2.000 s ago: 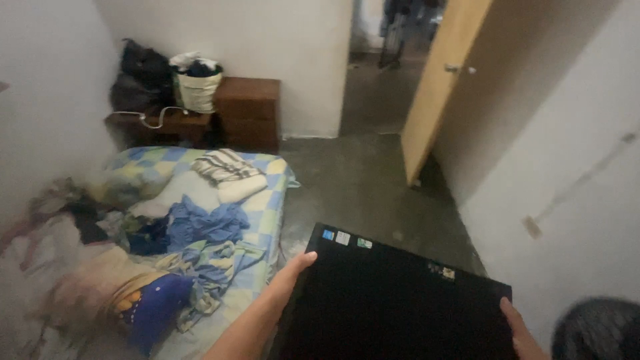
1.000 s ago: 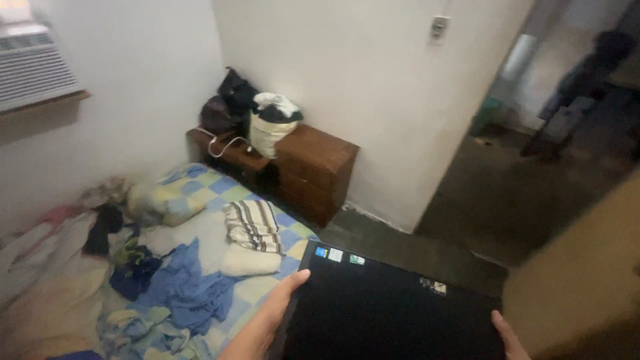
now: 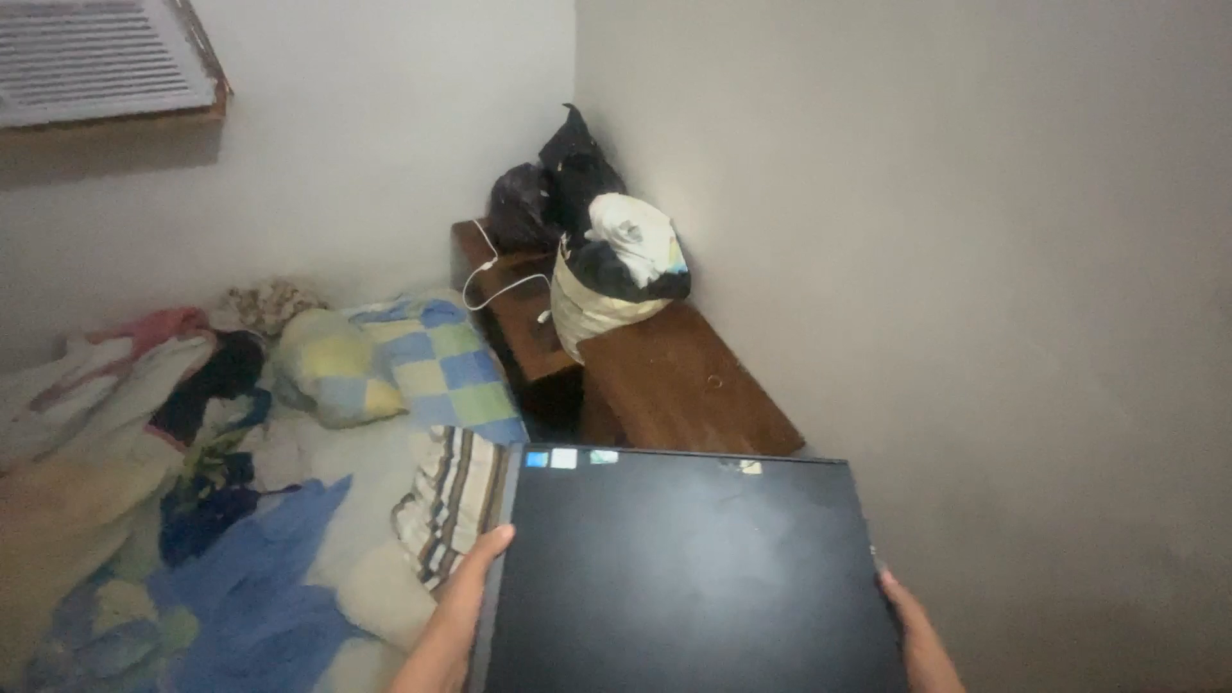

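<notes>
A flat black case [image 3: 688,577], perhaps a desktop computer, with several small stickers along its far edge, fills the lower middle of the view. My left hand [image 3: 462,606] grips its left side, the thumb on the edge. On the opposite side my right hand [image 3: 914,626] holds the right edge; its other fingers are hidden. Beyond the case stands a brown wooden cabinet [image 3: 683,375], whose near part the case covers. A striped folded cloth [image 3: 452,500] lies on the bed just left of the case.
The bed [image 3: 452,371] with a checked sheet and heaped clothes [image 3: 260,577] takes up the left. A stuffed woven bag [image 3: 597,308], black plastic bags [image 3: 577,173] and a white cable [image 3: 481,279] are on the furniture in the corner. An air conditioner [image 3: 96,63] juts from the left wall.
The view has swung left, so the doorway and door seen earlier are out of sight. The cabinet and corner now appear straight beyond the case, which both hands still hold.
</notes>
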